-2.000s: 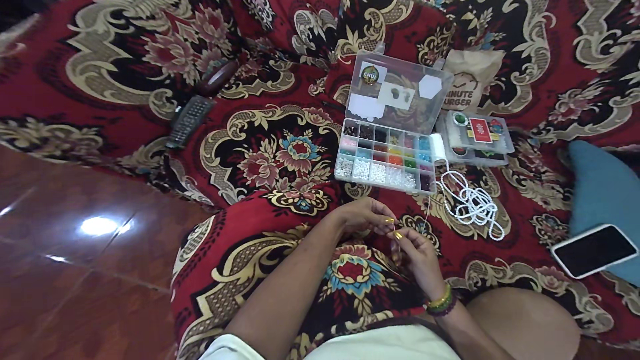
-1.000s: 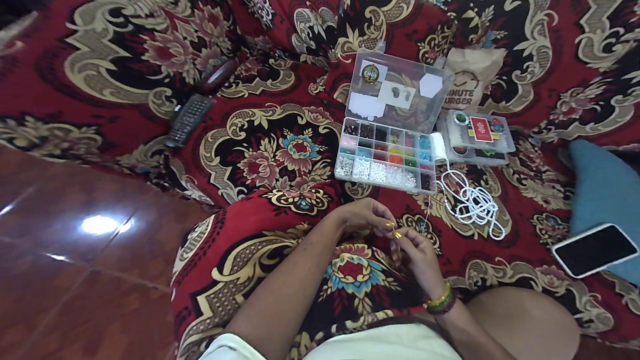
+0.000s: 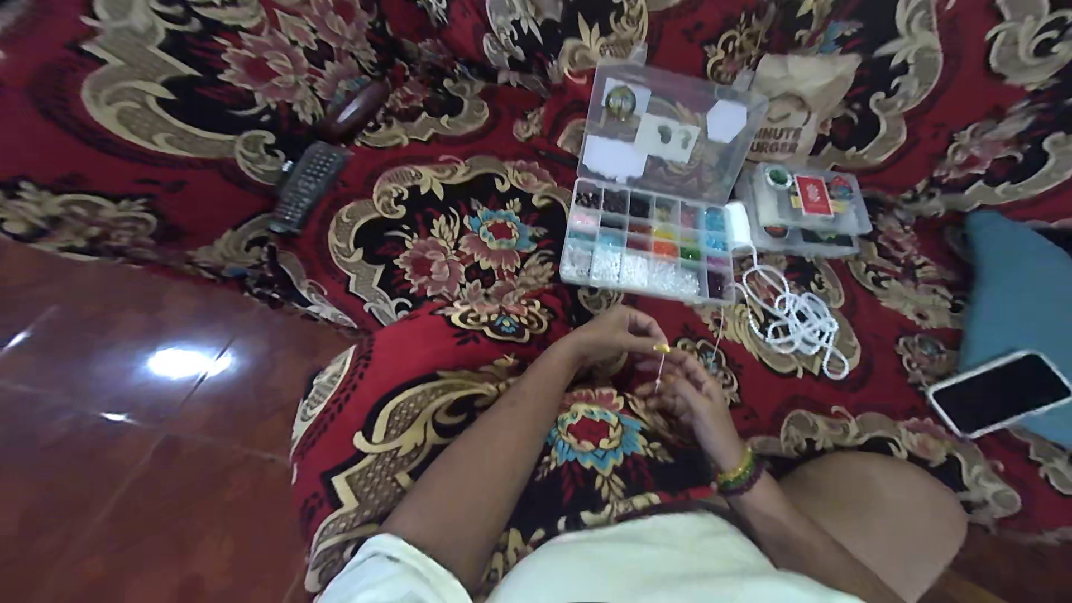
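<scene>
My left hand (image 3: 621,335) pinches a thin pale thread (image 3: 661,368) between thumb and forefinger. The short stretch hangs down to my right hand (image 3: 691,394), whose fingers are curled around its lower part, where tiny pale pieces show faintly. On my right wrist are yellow, green and dark beaded bracelets (image 3: 739,471). Beyond the hands lies an open clear plastic bead organizer (image 3: 645,291), its compartments filled with beads of many colors. A fine strand runs from near my right hand up toward the organizer. A white spool (image 3: 738,226) stands against its right side, near a coiled white bead string (image 3: 791,314).
Two stacked clear plastic boxes (image 3: 847,241) and a brown paper bag (image 3: 796,100) are behind on the right. A smartphone (image 3: 1001,394) leans on a blue cushion (image 3: 1017,293). A remote control (image 3: 308,188) lies at left on the patterned sofa cover (image 3: 519,126).
My hands have drawn slightly apart, and a short stretch of thread now shows between them. The organizer and other things around have not moved.
</scene>
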